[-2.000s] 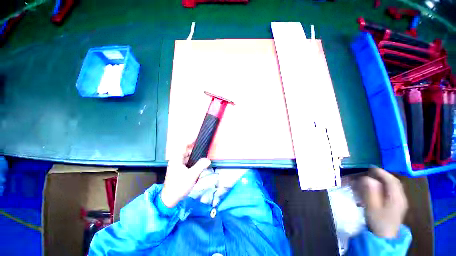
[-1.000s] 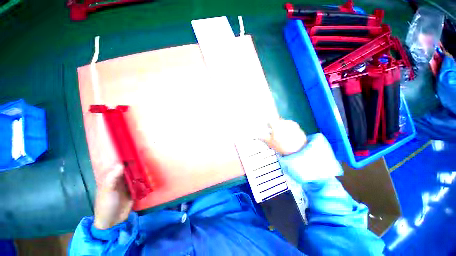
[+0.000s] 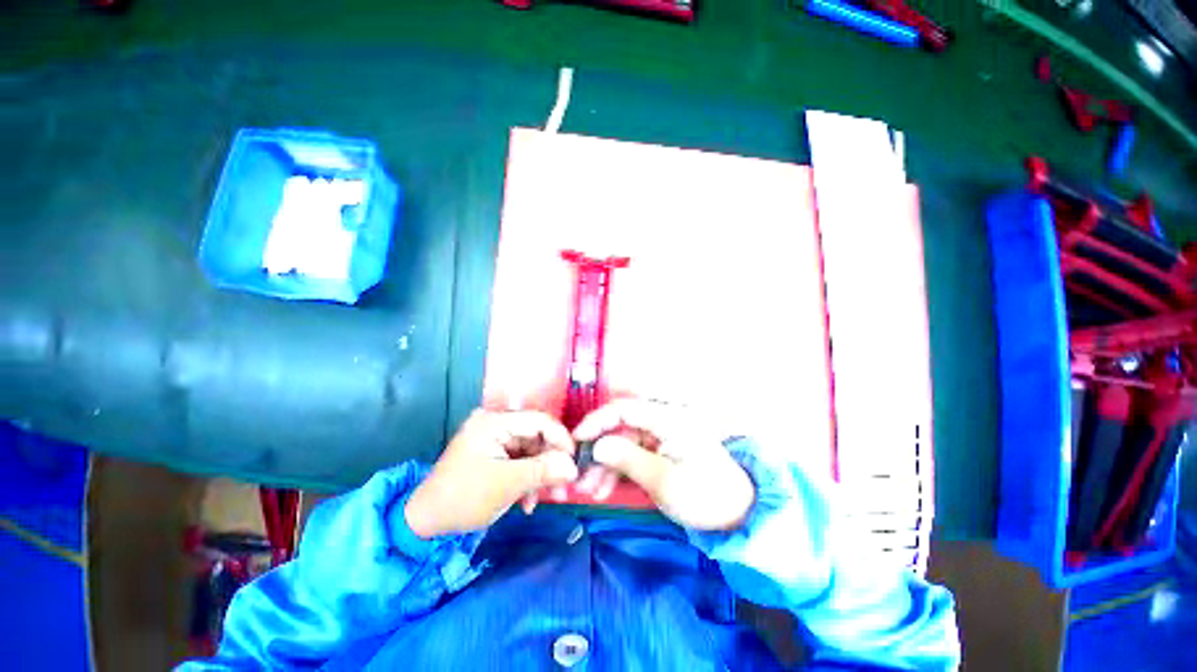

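Note:
A red housing shell lies on the pink-orange mat, open side up, its T-shaped end away from me. Its near end is hidden behind my fingers. My left hand and my right hand meet at the mat's near edge. Their fingertips pinch a small black piece between them. A long white backing sheet with short black bars at its near end lies along the mat's right side.
A small blue bin with white pieces stands left of the mat. A long blue tray of red and black parts stands at the right. An open carton is below the bench at left. Red and blue parts lie at the far side.
The housing shell, earlier in my left hand, now lies on the mat. My right hand has left the backing sheet and joined my left at the near edge. The view has swung back left.

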